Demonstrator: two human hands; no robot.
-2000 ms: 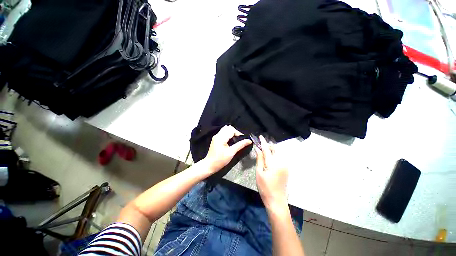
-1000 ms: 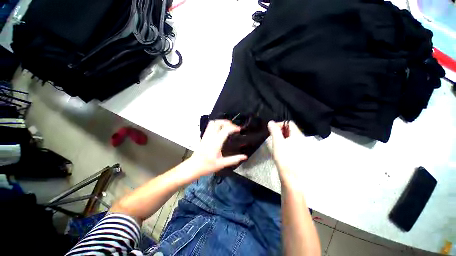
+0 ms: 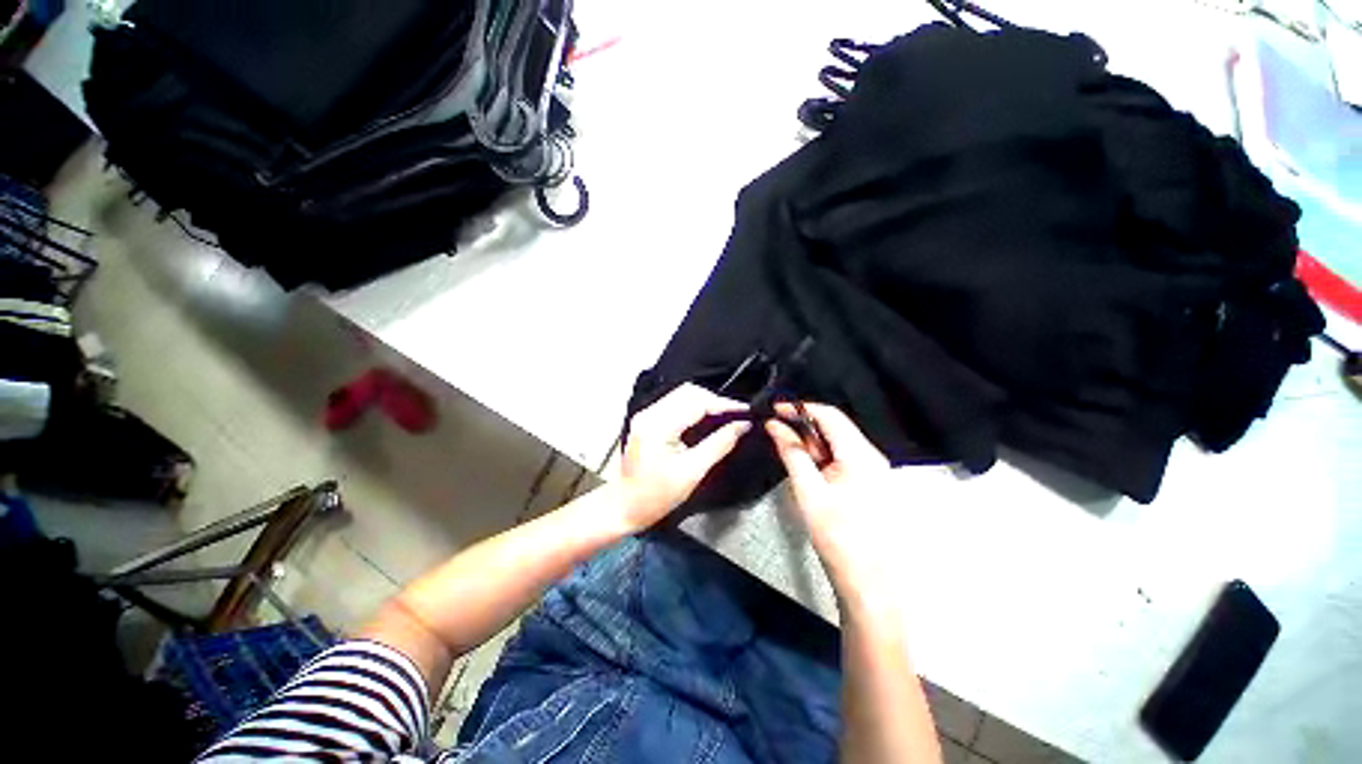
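Observation:
The black trousers (image 3: 956, 254) lie rumpled on the white table, one leg pulled to the front edge. My left hand (image 3: 672, 455) pinches the leg's end between thumb and fingers. My right hand (image 3: 837, 478) is close beside it, its fingertips at the same bit of cloth. A small dark tool, likely thread snips (image 3: 811, 434), shows between the right fingers; most of it is hidden. Fine dark strands or tips stand up just beyond the fingertips; I cannot tell which.
A second black stack with hangers (image 3: 515, 127) lies at the upper left of the white table (image 3: 657, 164). A black phone (image 3: 1211, 670) lies at the right. Red shoes (image 3: 380, 402) are on the floor. A folded metal frame (image 3: 254, 560) stands lower left.
One second ago my hands were apart over the spread leg end; now their fingertips meet at the cloth. The view has shifted slightly.

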